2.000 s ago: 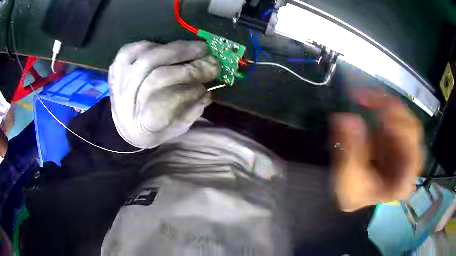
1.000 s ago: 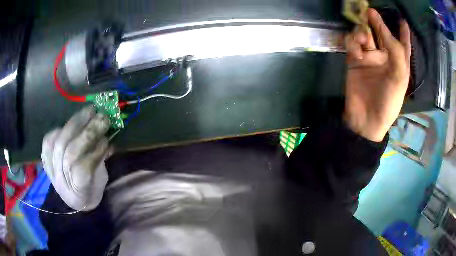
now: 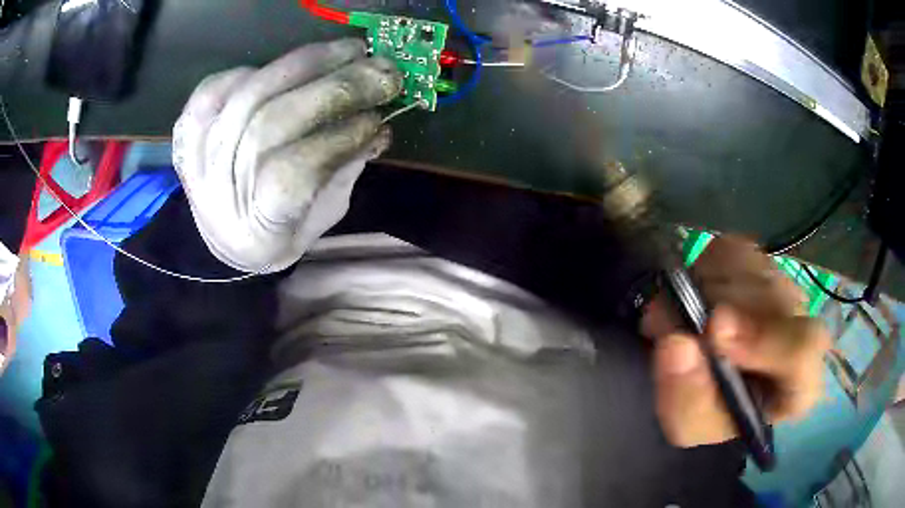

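Observation:
My left hand [image 3: 283, 164], in a white-grey glove, holds the green circuit board [image 3: 412, 55] by its left side, near the bench's front edge. A thin strand of solder wire [image 3: 402, 109] sticks out from the fingers and reaches the board's lower corner. Red, blue and white leads run from the board. My bare right hand [image 3: 739, 342], slightly blurred, holds the black soldering iron [image 3: 719, 367], its blurred brass collar and shaft pointing up-left. The iron's tip is too blurred to make out. The long silvery motorised unit [image 3: 764, 74] lies at the upper right, its motor end out of view.
A dark flat slab [image 3: 99, 45], perhaps a phone, lies at upper left with a white cable plugged in. A blue bin [image 3: 94, 268] and red stool [image 3: 74, 189] stand lower left. A black cord [image 3: 839, 298] hangs at the right over the mat's [image 3: 516, 139] edge.
My right hand has come back from the far end of the unit and now holds the soldering iron. My left hand with the board appears higher and further right in the view.

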